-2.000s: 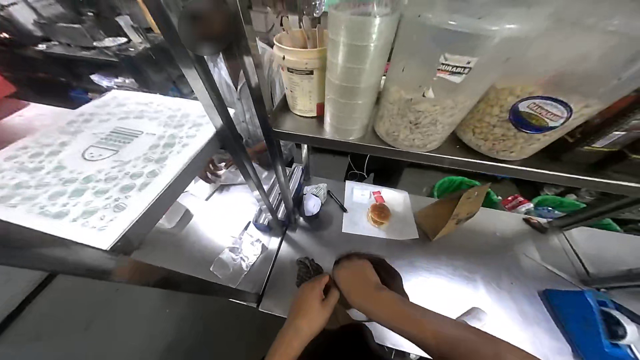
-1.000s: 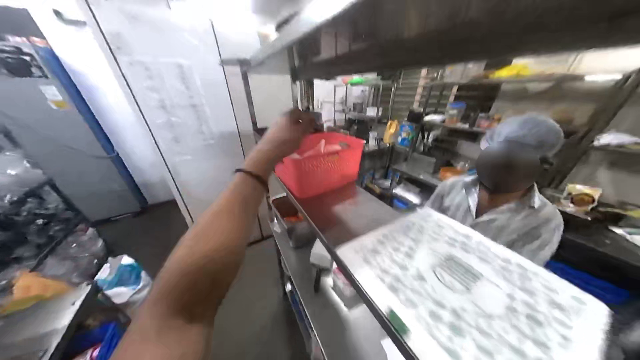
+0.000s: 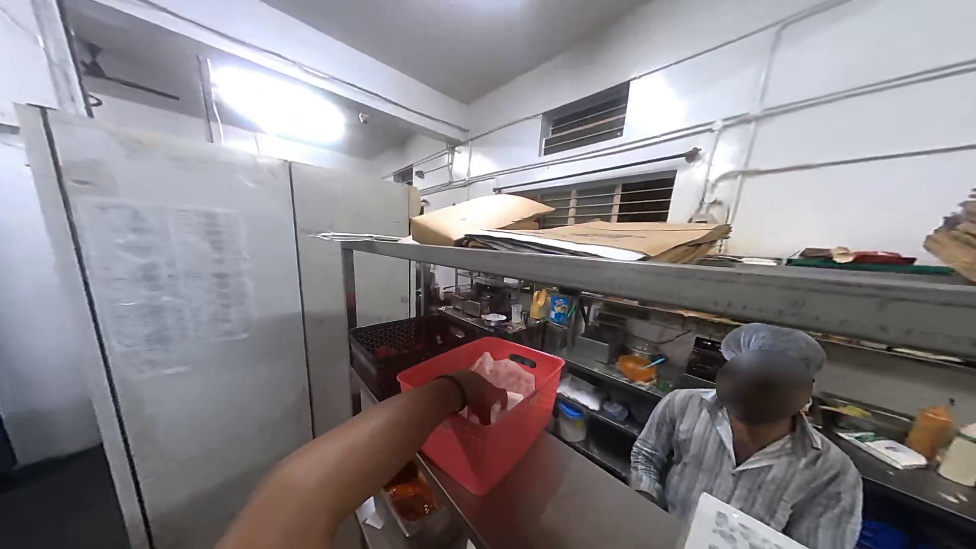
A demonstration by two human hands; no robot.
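Reaching in from the lower edge, my left hand [image 3: 484, 396], with a dark band at the wrist, is inside a red plastic basket [image 3: 488, 450]. Its fingers are curled against crumpled white paper [image 3: 507, 375], which looks pinkish through the basket wall. What lies under the paper is hidden. The basket has an oval handle hole and stands on a steel shelf [image 3: 564, 488]. Just behind it is a dark perforated crate [image 3: 404, 339]. My right hand is out of view.
A steel upper shelf [image 3: 610, 273] carrying flat brown cardboard [image 3: 648, 235] runs above the basket. Below the shelf edge is a metal container of orange-red contents [image 3: 412, 499]. A person in a hairnet [image 3: 751, 457] stands across the shelf, near a printed white box [image 3: 736, 526]. Tall pale panels stand left.
The view has swung from the steel worktop to the shelf and then upward. My left hand, at the basket's far rim a second ago, is now down inside it on the paper.
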